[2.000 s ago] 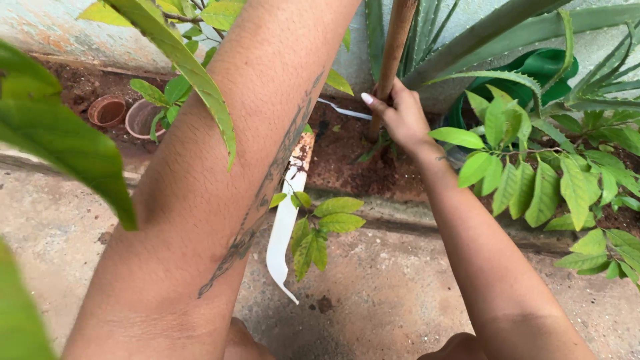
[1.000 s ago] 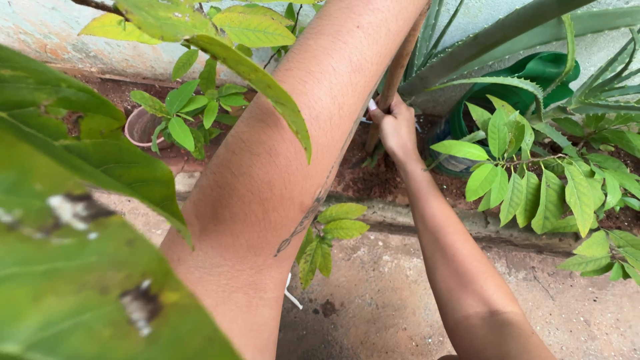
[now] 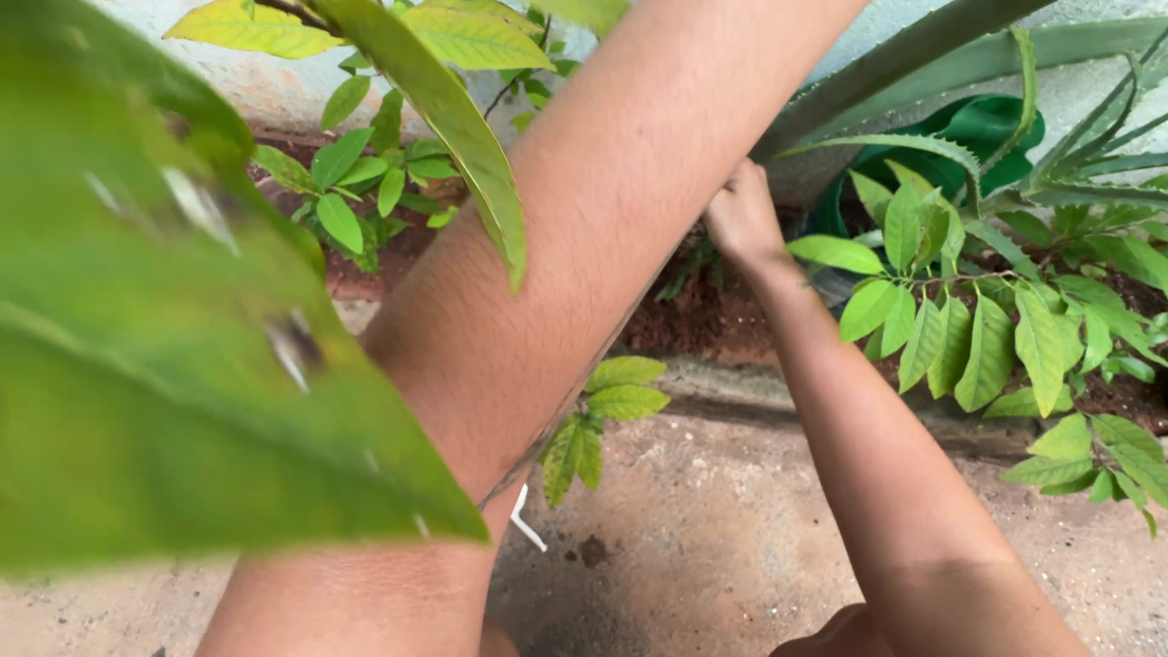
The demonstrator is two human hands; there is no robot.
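Note:
My right hand [image 3: 746,217] is curled low over the soil bed [image 3: 703,310], close to the wall, its fingers partly behind my left forearm [image 3: 566,255]. The wooden stick it gripped a moment ago is hidden behind that forearm. My left arm crosses the view diagonally and leaves at the top edge, so my left hand is out of sight. The thin tip of a white strip [image 3: 527,520] shows beside the left forearm, above the paving. A small leafy sprig [image 3: 584,420] pokes out from behind the same forearm.
A large blurred leaf [image 3: 182,365] covers much of the left side. Spiny aloe-like leaves [image 3: 912,73] and a green pot [image 3: 985,137] stand at the back right, with a leafy branch [image 3: 958,338] before them. A concrete curb [image 3: 730,383] edges the bed.
My left forearm has shifted right across the view and now hides the stick and most of the white strip. The near leaf covers more of the left side. My right hand stays low at the bed.

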